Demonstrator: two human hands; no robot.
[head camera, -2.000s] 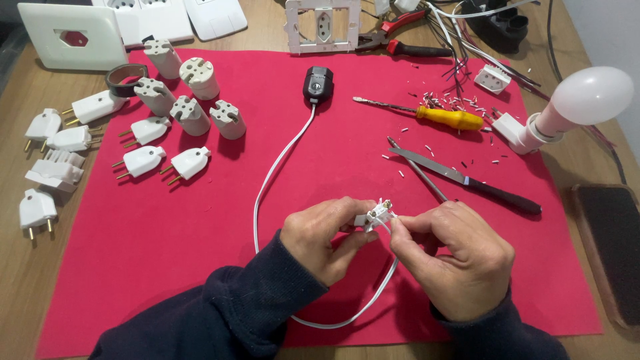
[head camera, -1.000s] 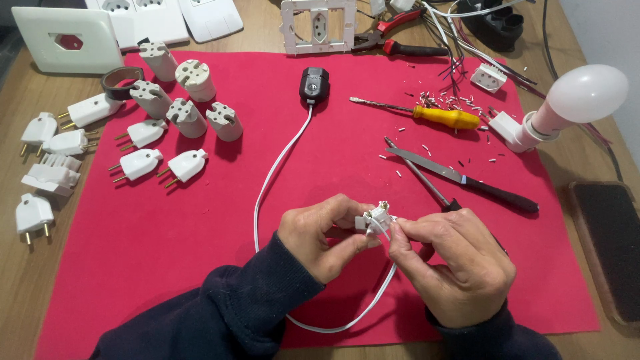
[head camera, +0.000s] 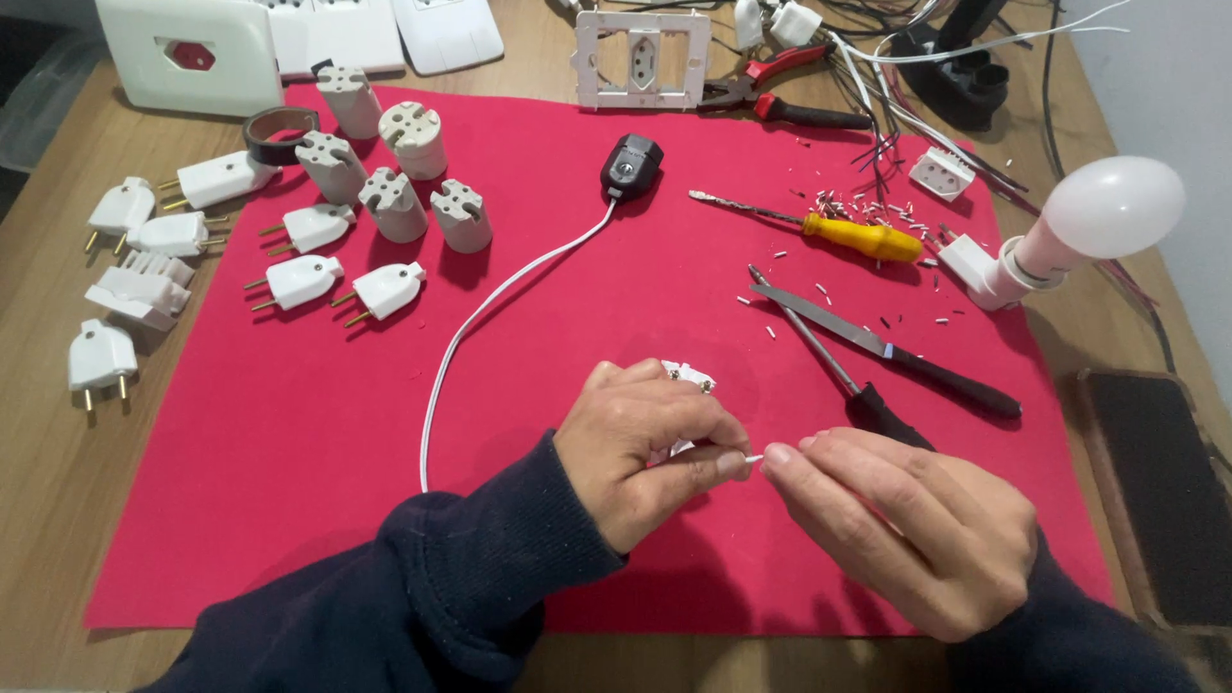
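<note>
My left hand (head camera: 654, 448) pinches a thin white wire (head camera: 755, 459) between thumb and forefinger, and its other fingers curl over a small white electrical fitting with metal screws (head camera: 689, 373), mostly hidden behind them. My right hand (head camera: 905, 520) has its thumb and fingertips together at the wire's end. From a black plug or socket piece (head camera: 631, 166) a white cable (head camera: 446, 371) curves down and passes behind my left sleeve. To the right of my hands lie a table knife (head camera: 890, 354) and a dark-handled screwdriver (head camera: 818, 337), crossing near their tips.
White two-pin plugs (head camera: 385, 291) and grey lamp sockets (head camera: 462, 216) stand or lie left on the red mat (head camera: 289, 452). A yellow screwdriver (head camera: 861, 238) lies by wire scraps; a bulb (head camera: 1115, 207) in a holder, red-handled pliers (head camera: 784, 65) and a phone (head camera: 1169, 500) are beyond.
My hands were together on the white fitting. My left hand has turned over it, and my right hand has moved right and down, off the fitting, to the wire's end.
</note>
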